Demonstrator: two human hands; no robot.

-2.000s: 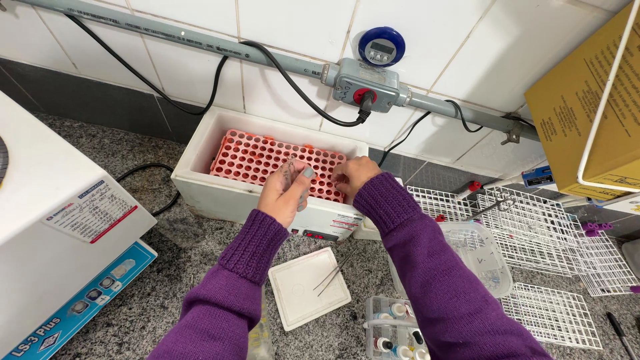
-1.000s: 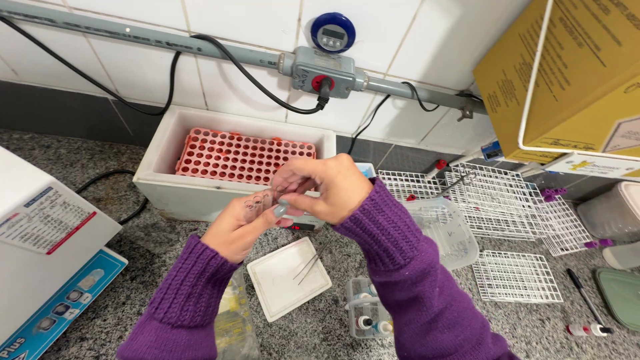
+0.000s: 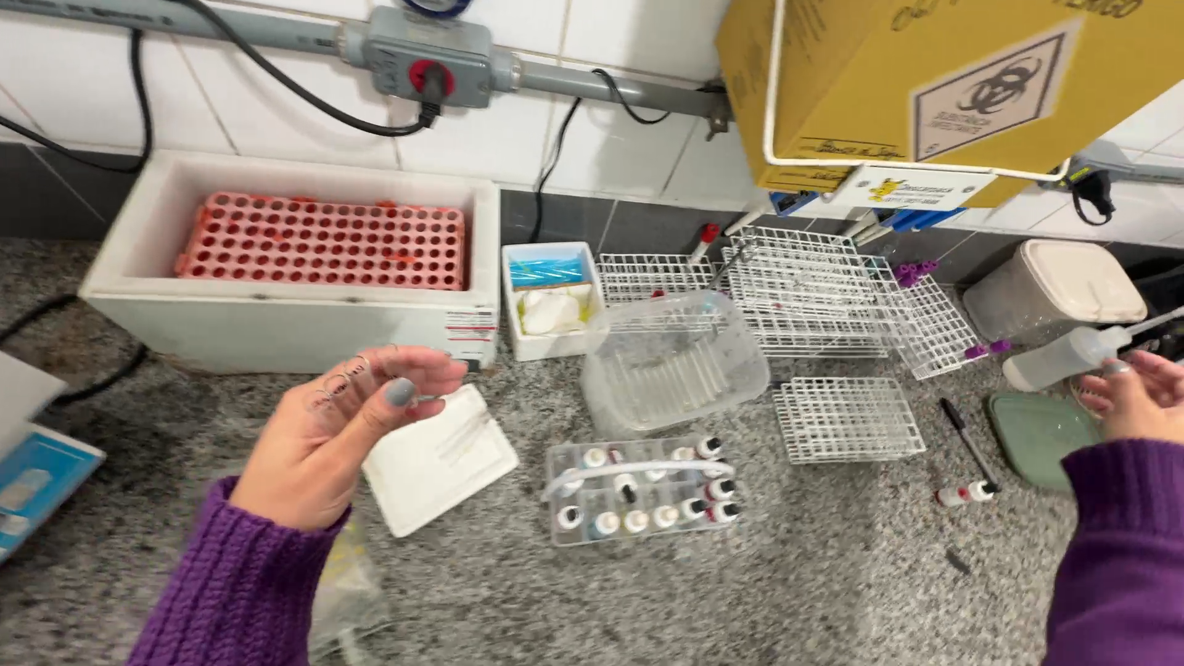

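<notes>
My left hand [image 3: 347, 425] is raised before the white foam box [image 3: 305, 333], thumb and fingers slightly apart. Ring-like dark and reddish marks show over its fingers; whether they lie on skin or on something clear, and whether the hand holds anything, I cannot tell. At the right edge, my right hand [image 3: 1142, 398] has loosely bent fingers beside the neck of a plastic wash bottle [image 3: 1059, 359]; no grip on it shows. Below the foam box lies a white square tile [image 3: 407, 490] with thin dark sticks [image 3: 467, 439]. A clear divided caddy [image 3: 555, 529] holds several dropper bottles [image 3: 636, 521].
A red tube rack [image 3: 324, 242] sits inside the foam box. Rightward stand a small white box [image 3: 550, 351], a clear tub [image 3: 680, 370], white wire racks [image 3: 805, 296], a green lid [image 3: 1041, 439], a pen [image 3: 962, 430] and a lidded container [image 3: 1045, 287]. A yellow biohazard carton [image 3: 832, 102] hangs above.
My hands were together by the foam box and are now far apart; the right one has moved right to the wash bottle. The view has shifted right.
</notes>
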